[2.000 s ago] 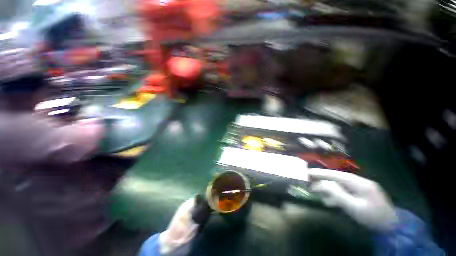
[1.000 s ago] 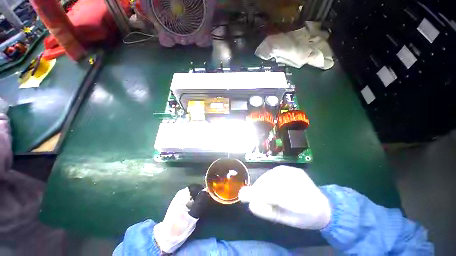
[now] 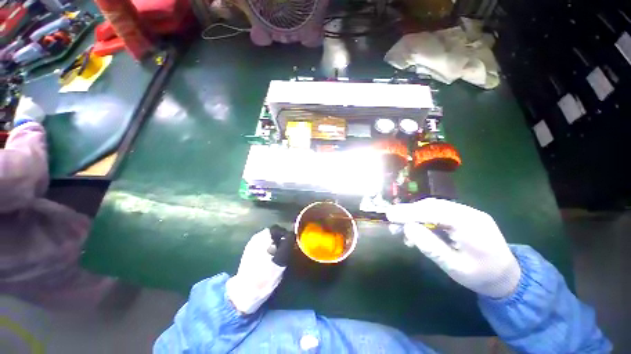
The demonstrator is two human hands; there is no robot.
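Observation:
The circuit board (image 3: 349,131) lies on the green mat, with two bright heatsinks, orange copper-wound chokes (image 3: 436,156) and a black block at its right end. My left gloved hand (image 3: 257,271) holds the dark handle of the metal cup (image 3: 326,233), which has amber liquid inside. The cup is just in front of the board's near edge. My right gloved hand (image 3: 453,242) is at the board's near right edge and holds a thin brush (image 3: 373,219), mostly hidden by the fingers. The brush's thin end points left toward the cup's rim.
A pink fan (image 3: 285,19) stands at the back. A crumpled off-white rag (image 3: 448,55) lies at the back right. Black totes (image 3: 553,76) with white labels stand at the right. A coworker's pink sleeve (image 3: 26,162) is at the left, beside another green-matted bench (image 3: 90,128).
My right hand has moved right and slightly up, away from the cup's rim to the board's near edge. The view has shifted, so the board sits further right and higher.

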